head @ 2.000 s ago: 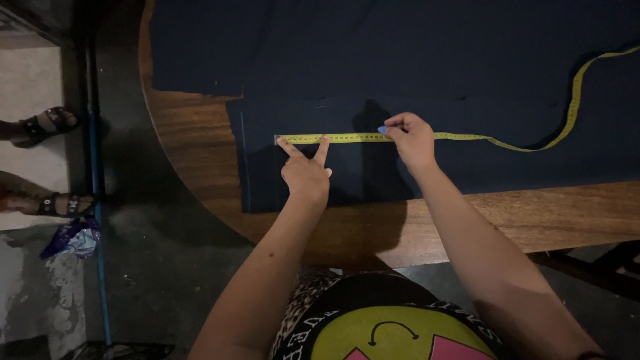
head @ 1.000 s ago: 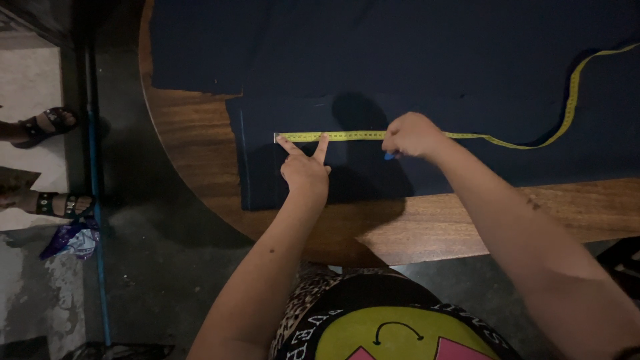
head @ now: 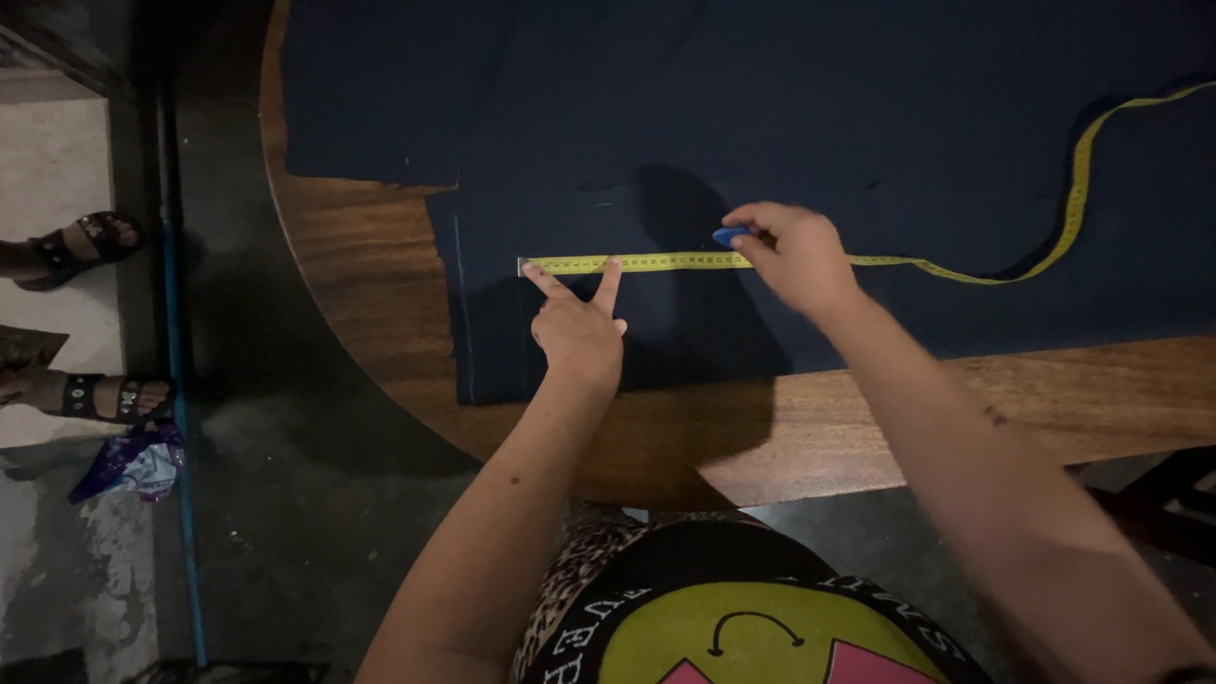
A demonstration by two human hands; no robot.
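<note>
Dark blue fabric (head: 855, 114) lies spread on a wooden table. A yellow tape measure (head: 665, 261) runs straight across it from its metal-tipped end, then curves away at the right. My left hand (head: 579, 328) presses two spread fingertips on the tape near that end and grips nothing. My right hand (head: 798, 252) pinches a small blue piece, which looks like tailor's chalk (head: 730, 235), just above the tape's upper edge. A pale chalk line runs along the fabric's left edge.
The curved rim of the wooden table (head: 332, 294) shows at left and below the fabric. Beyond it, another person's sandalled feet (head: 119, 397) stand near a blue pole (head: 180, 456) and a purple plastic wrapper (head: 138, 465). Dark wooden furniture (head: 1168, 503) is at lower right.
My right hand has shifted from below the tape to its upper side, with the blue piece still between its fingers. The left hand has stayed on the tape.
</note>
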